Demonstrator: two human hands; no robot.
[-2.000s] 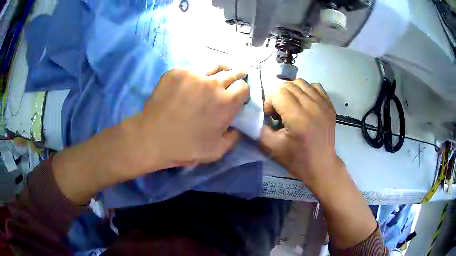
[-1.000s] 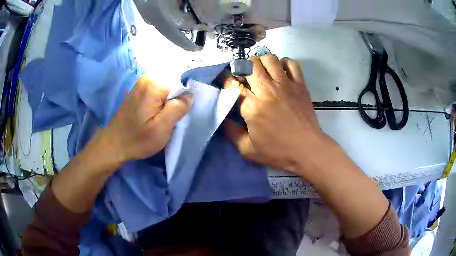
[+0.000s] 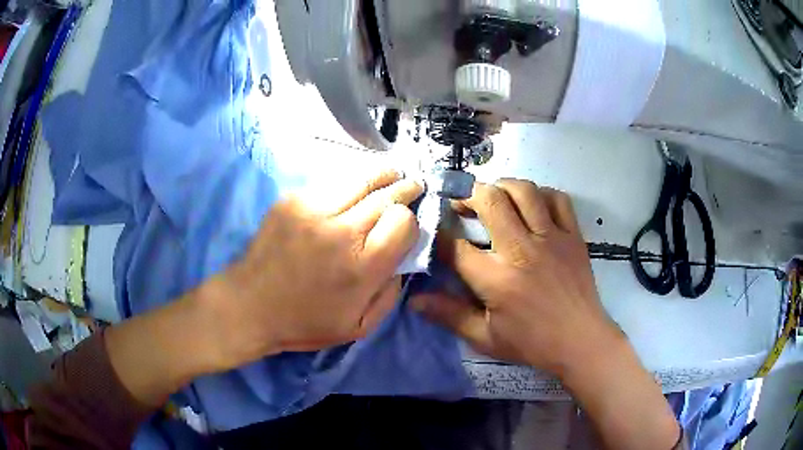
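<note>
The blue garment panel (image 3: 194, 193) lies left of the needle area and hangs over the table's front edge. A white-faced piece (image 3: 428, 230) shows as a narrow strip between my hands, close below the sewing machine head (image 3: 519, 53). My left hand (image 3: 339, 264) grips the white piece and blue cloth, its fingertips near the needle area. My right hand (image 3: 519, 277) is right of the strip, fingers bent over the blue cloth's edge, thumb on the blue cloth. The presser foot and needle are lost in glare and behind the machine parts.
Black-handled scissors (image 3: 674, 233) lie on the table right of my right hand. A measuring tape (image 3: 528, 383) runs along the table's front edge. More blue cloth (image 3: 718, 413) shows below the table at right. A dark slot line (image 3: 621, 252) crosses the table.
The white piece was spread open with my left hand further left; now that hand has moved right to the needle area and only a narrow white strip shows. The view has shifted.
</note>
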